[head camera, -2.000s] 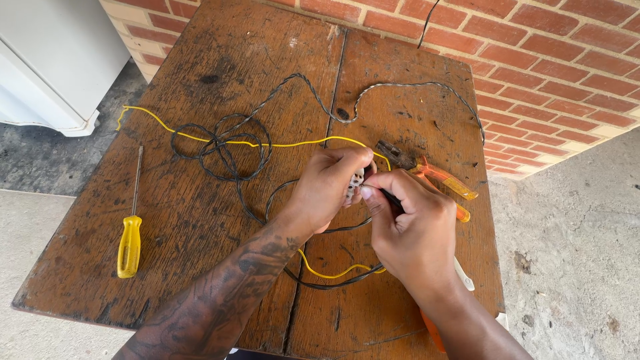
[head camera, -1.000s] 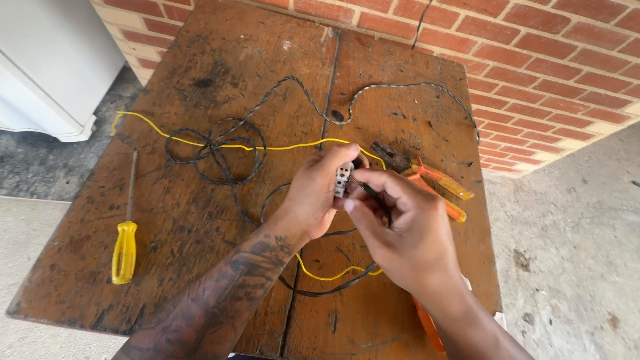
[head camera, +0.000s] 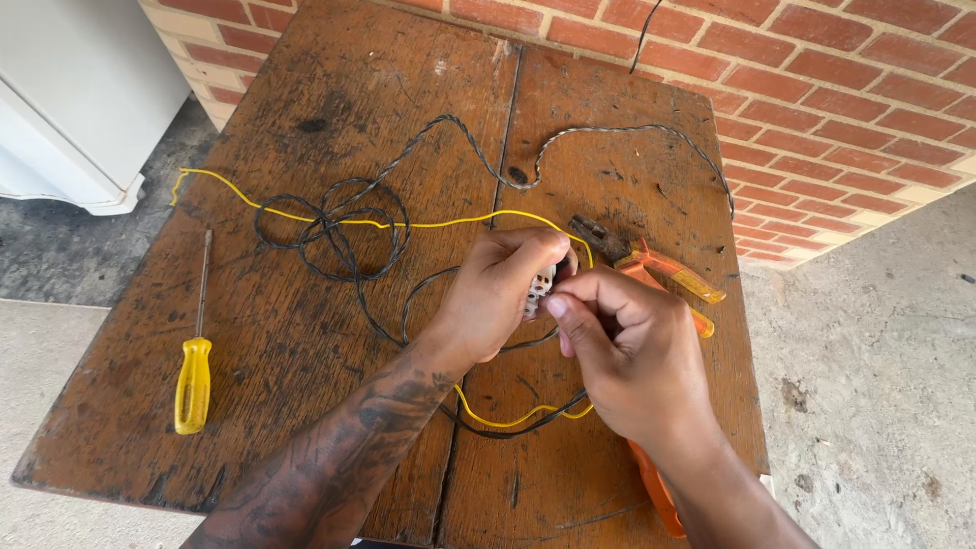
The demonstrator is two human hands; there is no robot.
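My left hand [head camera: 499, 293] is closed around a white terminal block [head camera: 539, 291], whose holed face shows between thumb and fingers. My right hand [head camera: 637, 343] meets it, thumb and index finger pinched at the block's right side; whatever lies between these fingertips is too hidden to tell. A yellow wire [head camera: 450, 222] runs across the wooden table behind my left hand and passes near the block. Black twisted wire [head camera: 354, 259] lies in loose loops left of the hands, and a part of it curves beneath them beside more yellow wire.
Combination pliers with orange handles [head camera: 671, 268] lie just beyond my right hand. A yellow-handled screwdriver [head camera: 193, 385] lies at the left. An orange handle [head camera: 657, 492] shows partly under my right forearm. A brick wall [head camera: 831, 99] borders the wooden table [head camera: 320, 91] at the back.
Both hands stay together at the terminal block. The right hand's fingers have shifted slightly around its side. The tools on the table have not moved.
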